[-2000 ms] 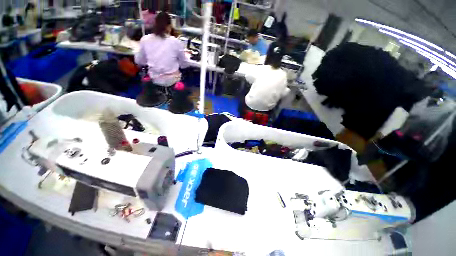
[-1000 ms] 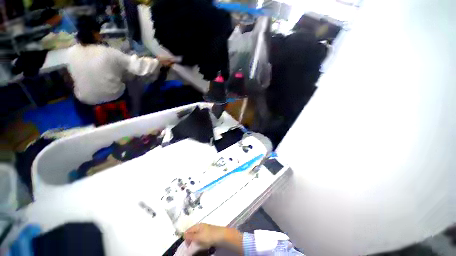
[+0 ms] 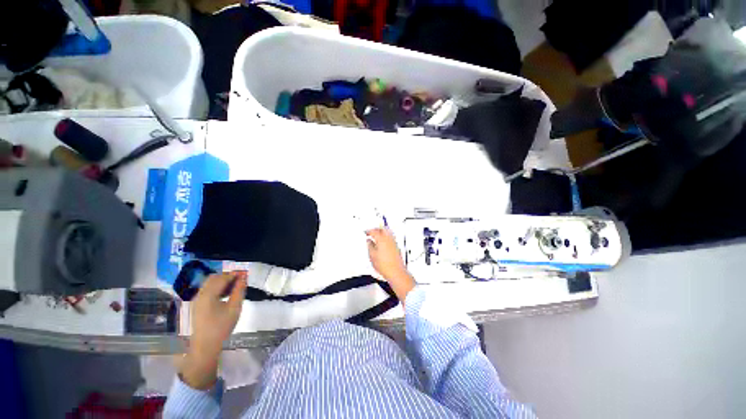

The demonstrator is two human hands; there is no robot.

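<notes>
My left hand [image 3: 214,315] is at the table's front left, its fingers closed on a black fabric strip [image 3: 327,288] beside a dark, blue-glinting bundle [image 3: 191,280]. The strip runs right across the table, under or behind my right wrist, and part bends down to the front edge. My right hand [image 3: 384,252] is left of the white machine head with a blue stripe [image 3: 523,245]. Its fingertips touch a small pale metallic tool, maybe thread snips [image 3: 375,222]; whether they grip it is unclear. A black fabric panel [image 3: 255,223] lies flat, partly over the blue JACK plate [image 3: 182,209].
A grey-ended sewing machine [image 3: 78,237] stands at left. A white trough [image 3: 270,61] with scraps and spools is behind the table [image 3: 343,164]; another trough [image 3: 184,65] is at back left. A dark cone [image 3: 80,139] lies behind the grey machine. Black fabric [image 3: 503,127] drapes into the trough.
The view has swung back left and down over the table. Both hands are now visible; one second ago only one hand showed, at the right machine's front. The black strip now shows across the table.
</notes>
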